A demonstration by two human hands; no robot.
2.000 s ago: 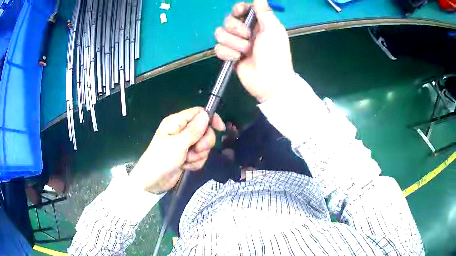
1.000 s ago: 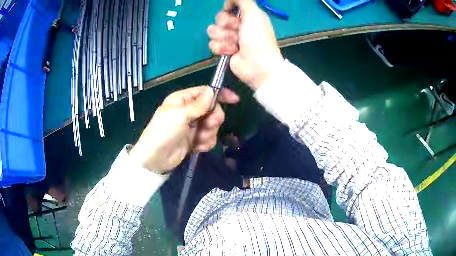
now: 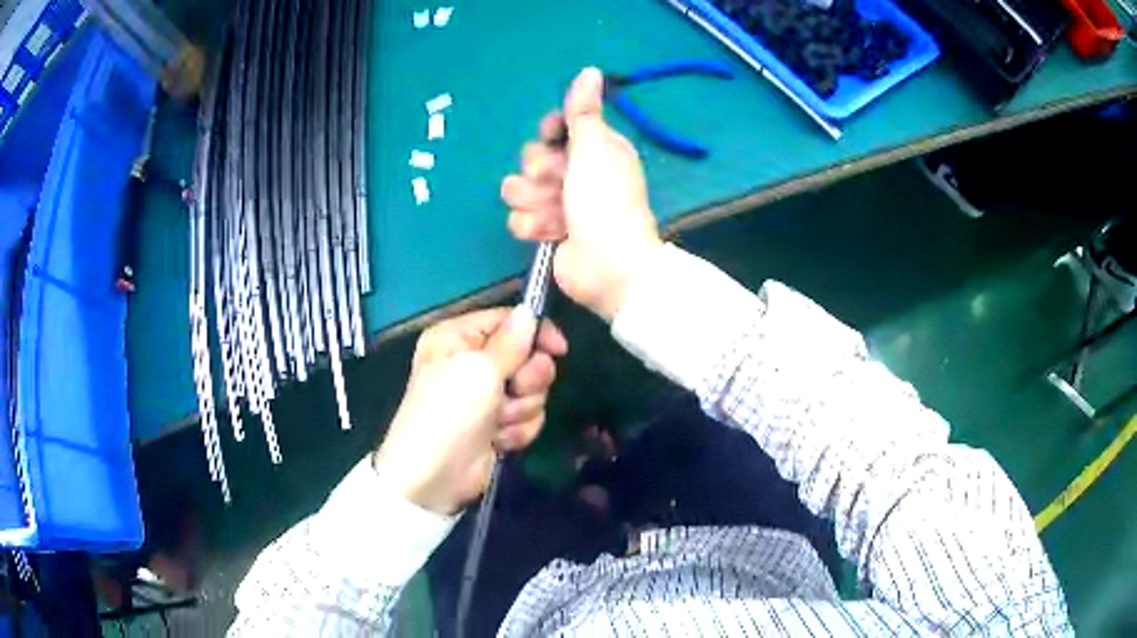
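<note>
A slim silver-grey metal tube [image 3: 484, 536] runs from the lower edge of the picture up through both hands, tilted. My left hand [image 3: 468, 393] is closed around it over the lap, below the bench edge. My right hand [image 3: 586, 206] is closed around the upper part, over the bench edge, thumb pointing up. A short shiny stretch of tube shows between the two hands. The upper end is hidden in my right hand, and I cannot tell whether it is a separate sleeve.
Parallel grey tubes [image 3: 287, 187] overhang the bench [image 3: 480, 56] edge at left, beside a blue tote bin [image 3: 81, 324]. White scraps [image 3: 436, 126] and blue-handled pliers [image 3: 661, 131] lie near my right hand. A blue tray [image 3: 916, 62] of black parts, a black tray and a red tray [image 3: 1095, 28] stand at right.
The view has shifted, showing more of the bench, with the pliers and blue tray now in sight. Both hands still grip the tube, and the gap between them looks slightly changed.
</note>
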